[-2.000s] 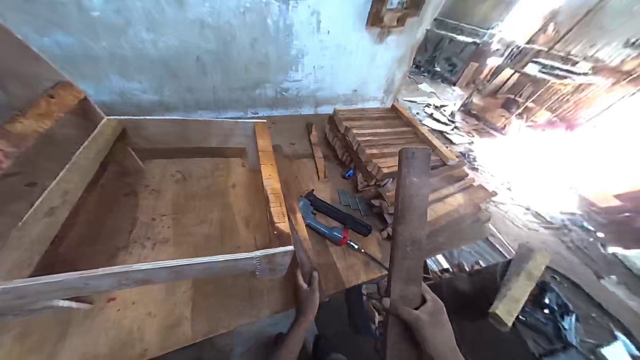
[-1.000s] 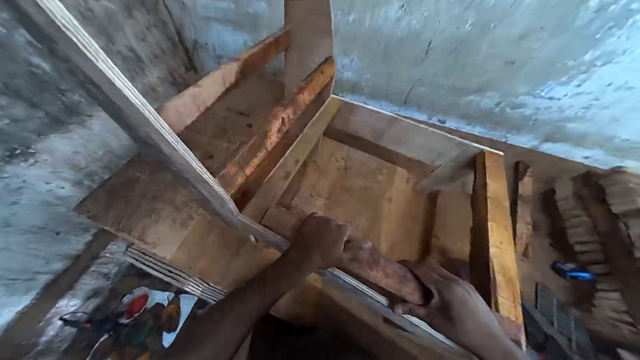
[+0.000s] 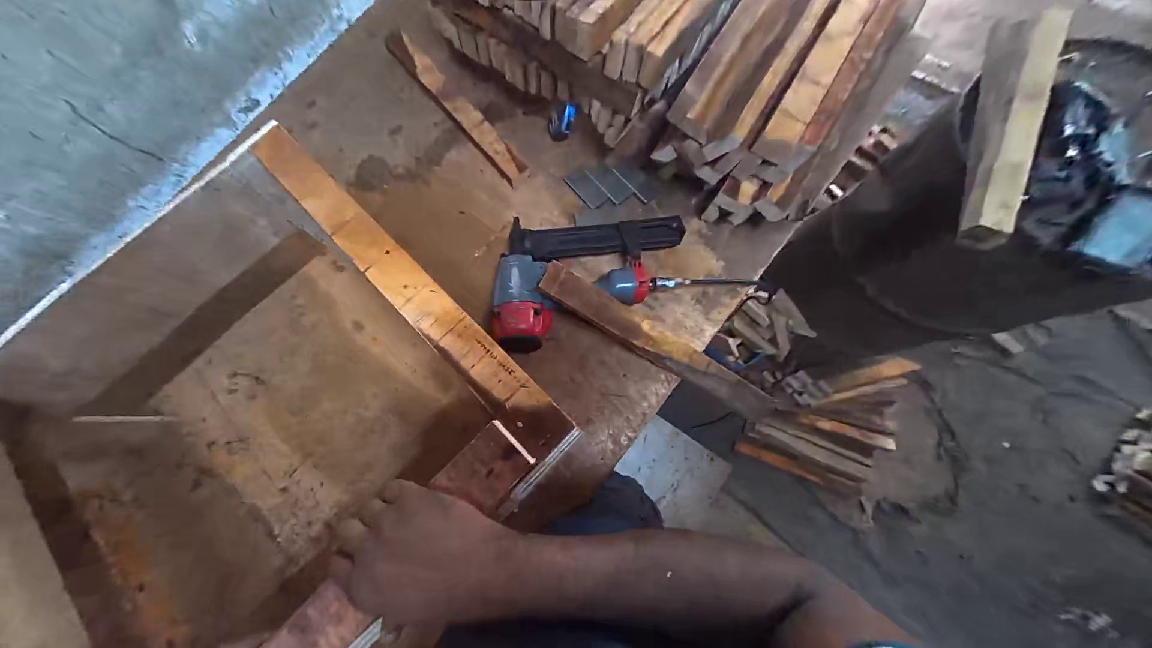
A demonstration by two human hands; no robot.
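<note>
My right hand [image 3: 423, 553] grips a reddish-brown wooden strip [image 3: 479, 470] against the near plywood side of a wooden frame; part of the strip is hidden under the hand. At its right end, the strip meets a lighter wooden batten [image 3: 405, 292] with pencil marks. My left hand is out of view. A grey and red pneumatic nail gun [image 3: 522, 292] with a black magazine lies on the bench beyond the frame, its hose attached. Another wooden strip [image 3: 643, 331] lies against the gun, its near end over the bench edge.
Stacked wooden strips [image 3: 765, 81] stand at the back of the bench [image 3: 621, 387]. Nail strips [image 3: 607, 186], a small blue object [image 3: 562, 121] and a loose wood piece [image 3: 459, 108] lie nearby. Offcuts [image 3: 832, 427] are down to the right; a wall [image 3: 135, 117] is at left.
Two seconds ago each hand held a wooden strip by the bench; one second ago both hands were on a strip at the frame's near side. The left hand has left view. The view has swung right.
</note>
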